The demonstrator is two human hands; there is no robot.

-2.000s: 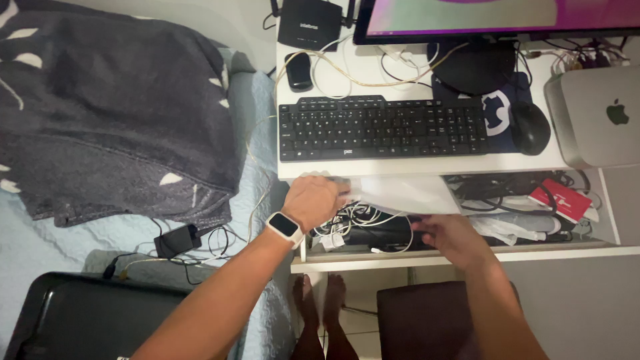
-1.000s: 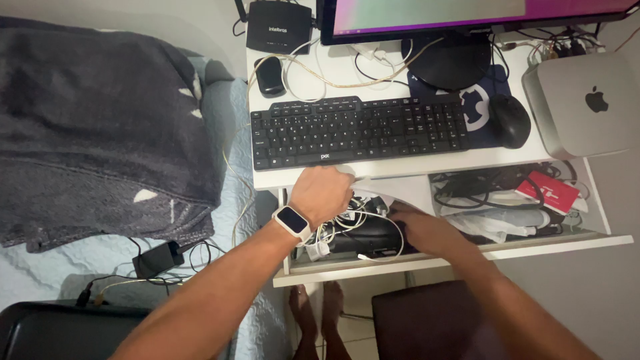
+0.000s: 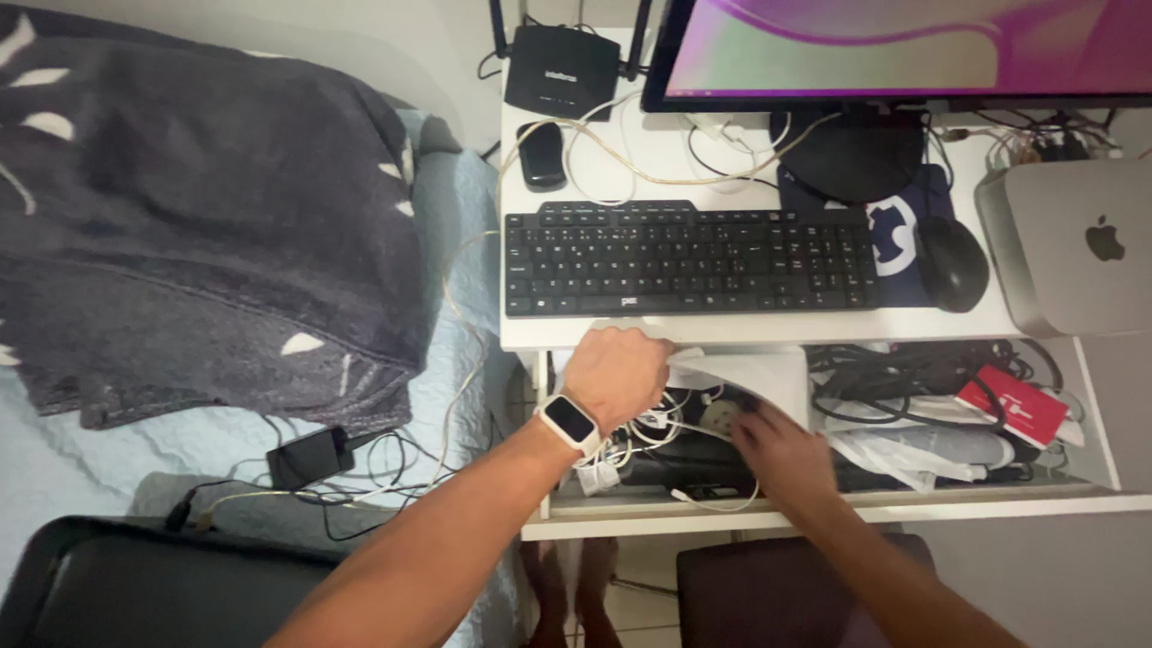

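An open white drawer (image 3: 621,524) holds tangled white cables (image 3: 643,436), black items and a white sheet-like piece (image 3: 751,373). My left hand (image 3: 619,378), with a white-banded smartwatch (image 3: 570,423) at the wrist, is bent over the drawer's left part; its fingers are curled at the white piece's left end, and whether they grip it is hidden. My right hand (image 3: 783,450) reaches into the middle of the drawer, its fingertips at a round light-coloured item (image 3: 718,418) under the white piece's edge. Whether it holds that item is unclear.
Above the drawer, the desk bears a black keyboard (image 3: 693,261), a mouse (image 3: 952,264), a router (image 3: 562,70), a monitor (image 3: 900,54) and a silver computer (image 3: 1080,243). Black cables (image 3: 891,382) and a red card (image 3: 1012,405) lie in the drawer's right part. A dark stool (image 3: 801,594) stands below.
My right hand has shifted within the drawer's middle, and the round light-coloured item now shows by its fingertips. My left hand stays at the drawer's left part.
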